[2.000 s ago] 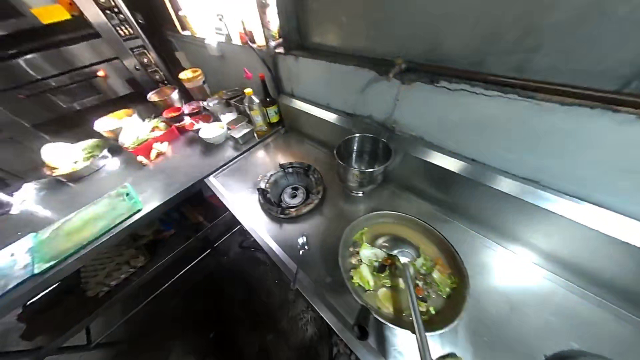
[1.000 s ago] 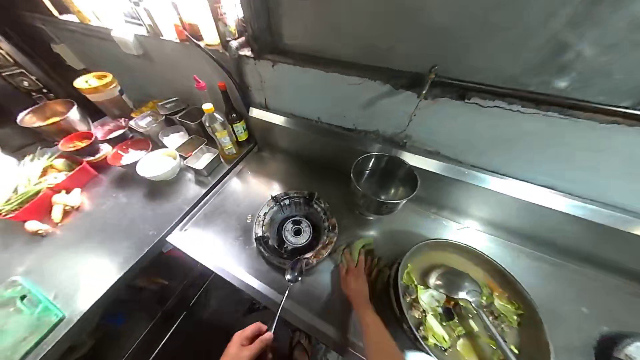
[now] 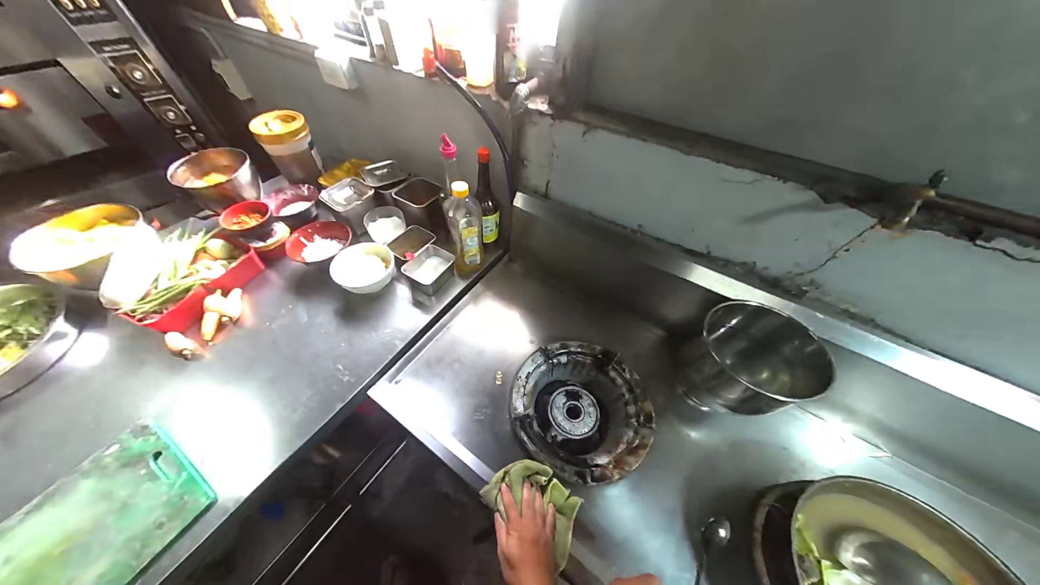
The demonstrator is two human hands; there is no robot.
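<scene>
My left hand (image 3: pixel 526 532) lies palm down on a crumpled green cloth (image 3: pixel 561 508) at the counter's front edge, just below the round gas burner (image 3: pixel 573 413). Only a sliver of my right hand (image 3: pixel 636 580) shows at the bottom edge; what it holds is hidden. To its right a metal spoon or small ladle (image 3: pixel 715 532) rests on the steel counter. A large metal pan (image 3: pixel 910 496) with broth, greens and a ladle (image 3: pixel 886 561) stands at the lower right. Behind the burner, to its right, is a steel pot (image 3: pixel 768 357).
On the left counter are a green cutting board (image 3: pixel 106 504), a red tray (image 3: pixel 252 268) of vegetables, a white bowl (image 3: pixel 362 268), steel containers (image 3: pixel 428 270) and an oil bottle (image 3: pixel 465 231). A dark gap lies below the counter edges. The wall (image 3: pixel 674 179) runs behind the burner.
The green cloth has moved from the burner's right side to its front, under a hand. The spoon, held in front of the burner one second ago, now lies right of it. The view has shifted left.
</scene>
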